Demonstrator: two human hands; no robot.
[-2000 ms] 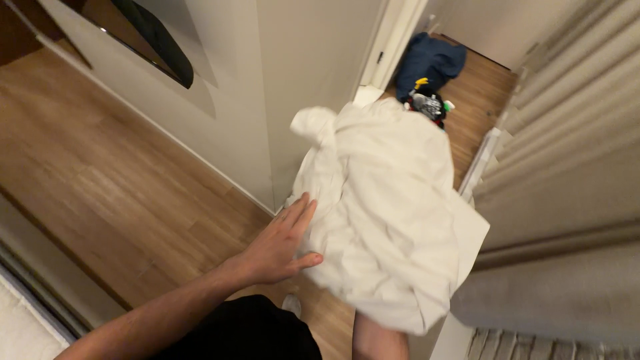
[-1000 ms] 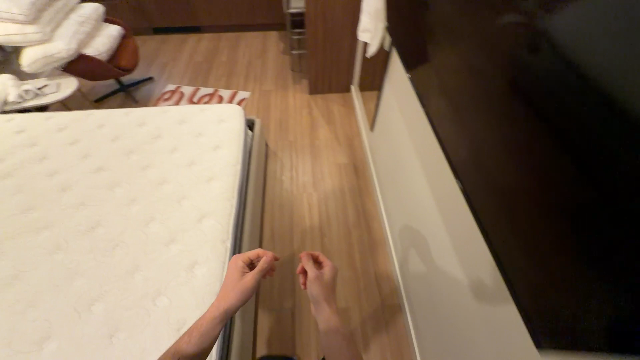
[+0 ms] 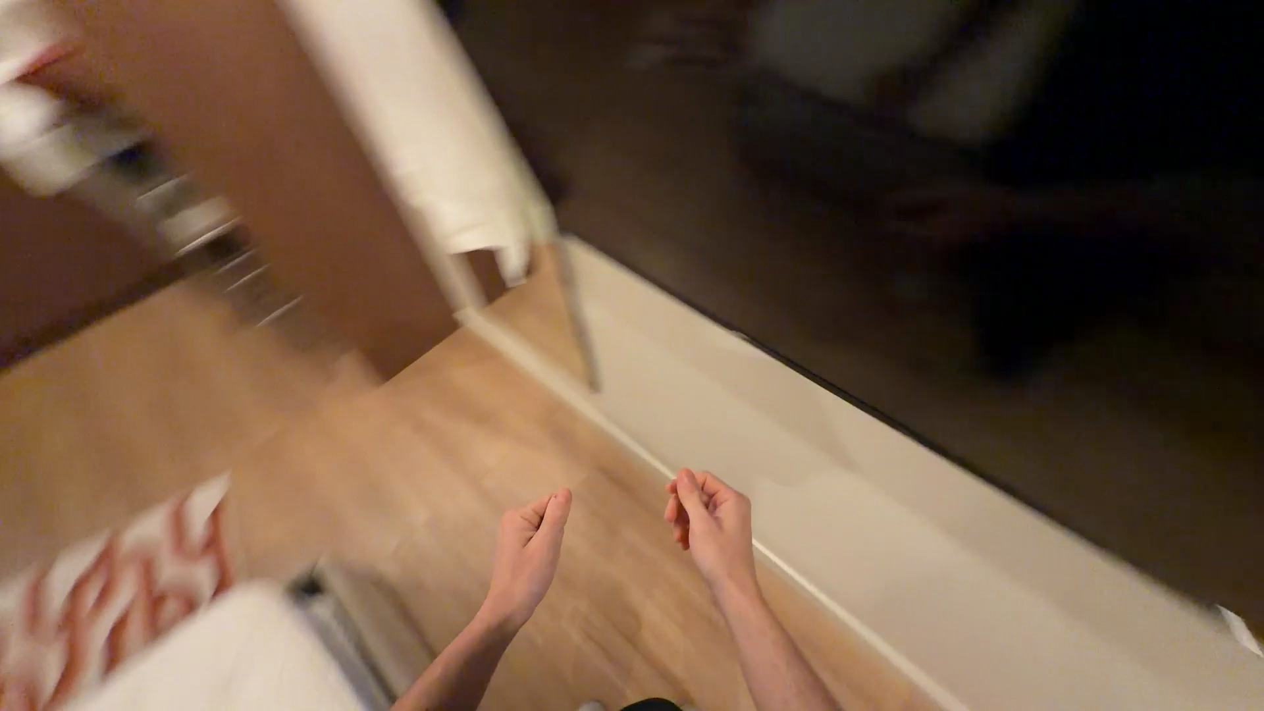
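Note:
My left hand (image 3: pixel 531 548) is raised over the wood floor (image 3: pixel 444 474) with its fingers curled in and nothing in them. My right hand (image 3: pixel 713 523) hangs a short way to its right, fingers loosely bent, also holding nothing; the low pale wall (image 3: pixel 839 494) lies just beyond it. A white cloth (image 3: pixel 434 128) hangs ahead near the wall's far end, out of reach of both hands. Below and left of my left hand shows the corner of a white mattress (image 3: pixel 227 662) on its bed base (image 3: pixel 370 622).
A large dark glossy panel (image 3: pixel 839 247) covers the upper right. A brown wooden panel (image 3: pixel 267 178) stands ahead, with blurred shelves (image 3: pixel 212 232) on its left. A red and white patterned rug (image 3: pixel 128 592) lies at the lower left.
Two seconds ago my hands were at a white cloth bundle; it was out of them a second ago. The view has since moved forward and turned, bringing the mattress corner and hanging cloth nearer.

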